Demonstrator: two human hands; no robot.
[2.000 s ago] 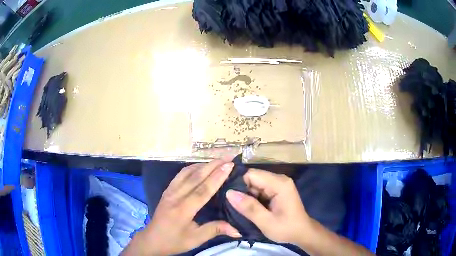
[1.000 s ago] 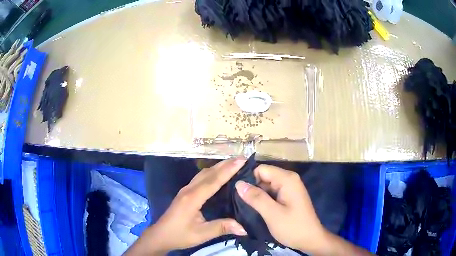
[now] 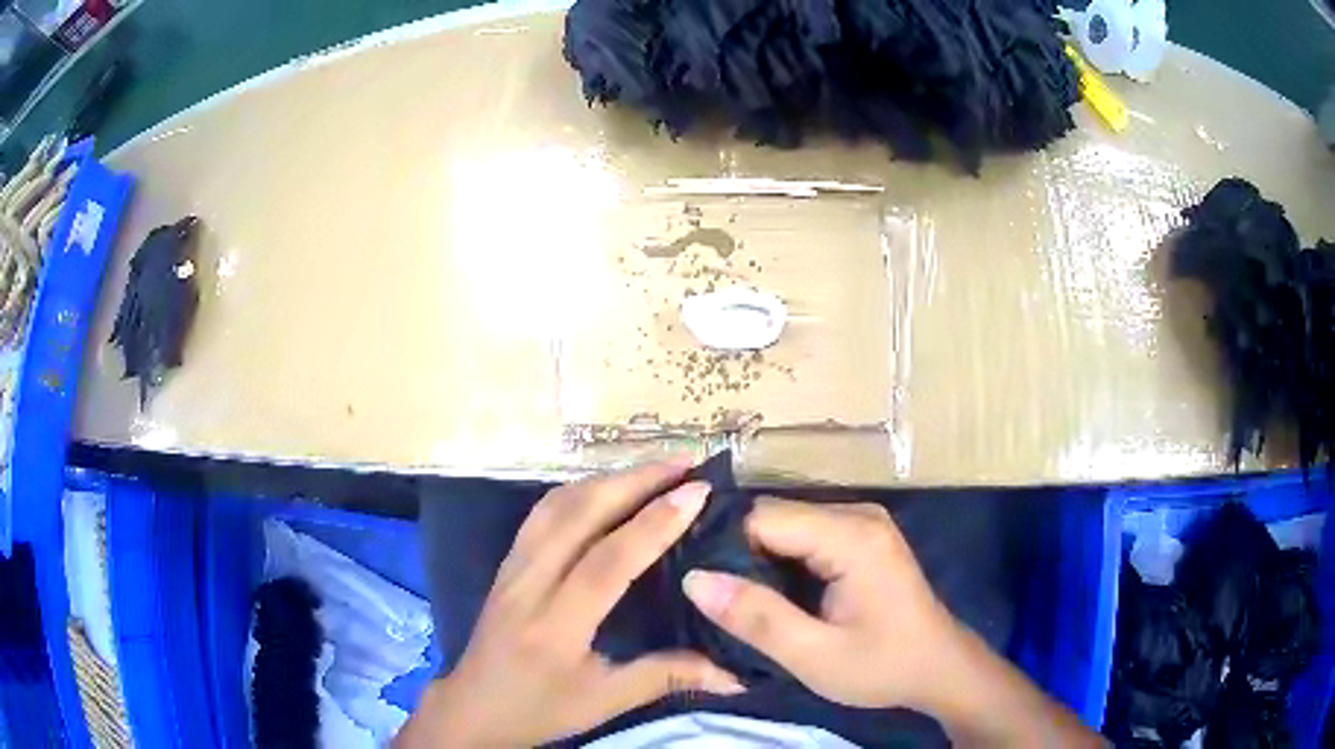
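Observation:
A matt black moulded part [image 3: 718, 505] is held over my lap, just below the bench edge. My left hand [image 3: 586, 585] lies along its left side, with fingertips near its pointed upper end and the thumb low. My right hand [image 3: 827, 600] grips its right side between thumb and bent fingers. Much of the part is hidden by my hands and blends with the dark clothing behind. A white oval dish [image 3: 735, 318] sits on the brown-spotted cardboard pad [image 3: 835, 373]. Thin pale sticks [image 3: 761, 187] lie above the dish.
A heap of black jagged parts [image 3: 820, 66] lies at the back, with more at right [image 3: 1266, 307] and one at left [image 3: 155, 307]. A yellow tool [image 3: 1101, 91] lies beside white bottles [image 3: 1124, 32]. Blue bins [image 3: 1076, 600] flank my lap; another blue bin [image 3: 66, 322] holds tan parts.
My hands and the black part shifted slightly right and then a little down relative to the bench. Both hands keep hold of the part; my left fingers are now more spread at its upper end.

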